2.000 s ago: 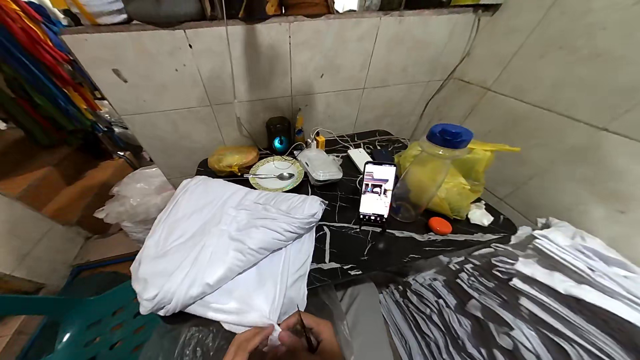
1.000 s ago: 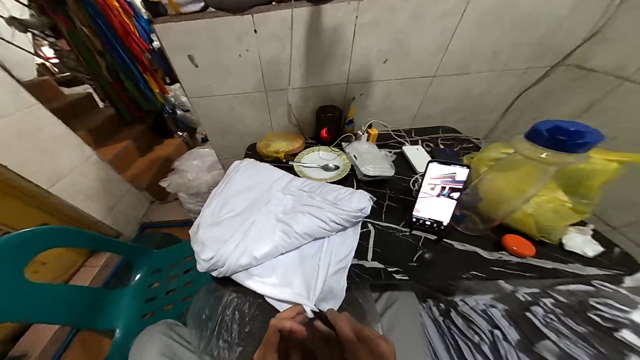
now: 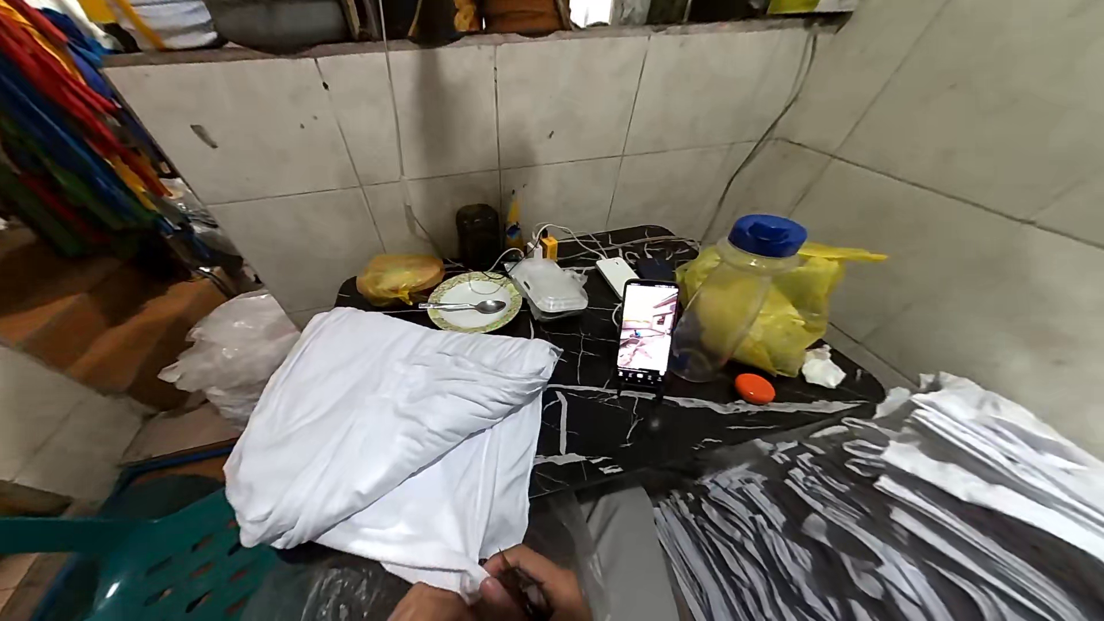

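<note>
A folded white cloth [image 3: 388, 423] lies over the near left part of a black marble-patterned table [image 3: 595, 423], its lower corner hanging toward me. At the bottom edge my left hand [image 3: 435, 602] pinches that corner. Close beside it, touching the same corner, my right hand [image 3: 543, 582] holds a small dark tool, perhaps thread snips, mostly hidden by the fingers. A lit phone [image 3: 647, 332] stands upright behind the cloth's right side.
A plate [image 3: 474, 321] with a spoon, a plastic food box [image 3: 549, 289], a clear jar [image 3: 729, 302] with a blue lid, a yellow bag [image 3: 802, 293] and an orange lid [image 3: 755, 388] stand behind. Stacked white and grey cloth [image 3: 793, 526] lies right, a green plastic chair [image 3: 172, 552] left.
The view has swung left and back again. Both hands stay together at the cloth's lower corner. The light on the dark cylinder by the wall, lit earlier, is now off.
</note>
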